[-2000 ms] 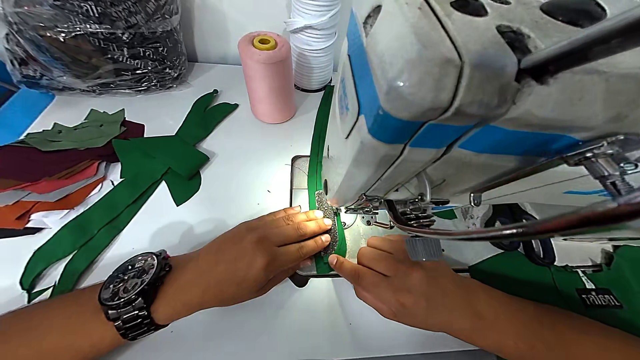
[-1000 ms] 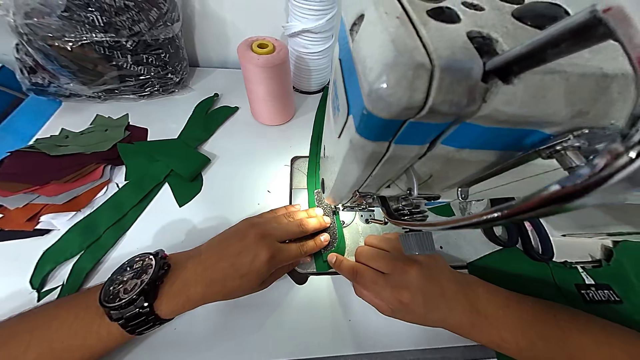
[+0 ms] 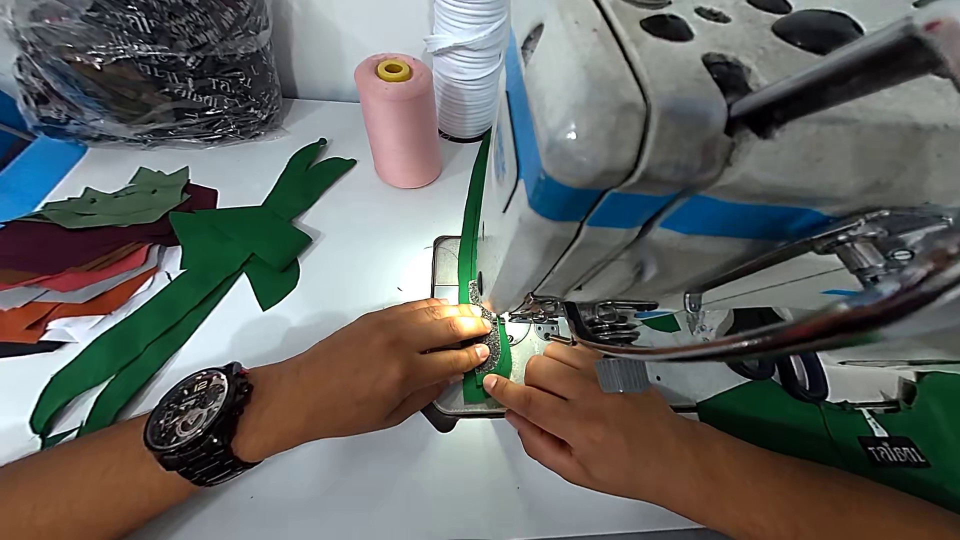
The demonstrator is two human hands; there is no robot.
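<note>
A green fabric strip runs down past the head of a white and blue sewing machine. On its lower end lies a glittery grey curved piece, close beside the needle area. My left hand, with a black wristwatch on the wrist, presses its fingertips flat on the grey piece and the strip. The index fingertip of my right hand touches the strip's lower right edge; its other fingers are curled on the machine bed. Neither hand plainly grips anything.
Green cut fabric pieces and a stack of coloured fabric lie left. A pink thread cone, a white elastic roll and a plastic-wrapped bundle stand behind. Scissors handles and a green garment lie right.
Both hands keep nearly the same place on the strip and the grey piece. The view has shifted slightly; nothing else has plainly changed.
</note>
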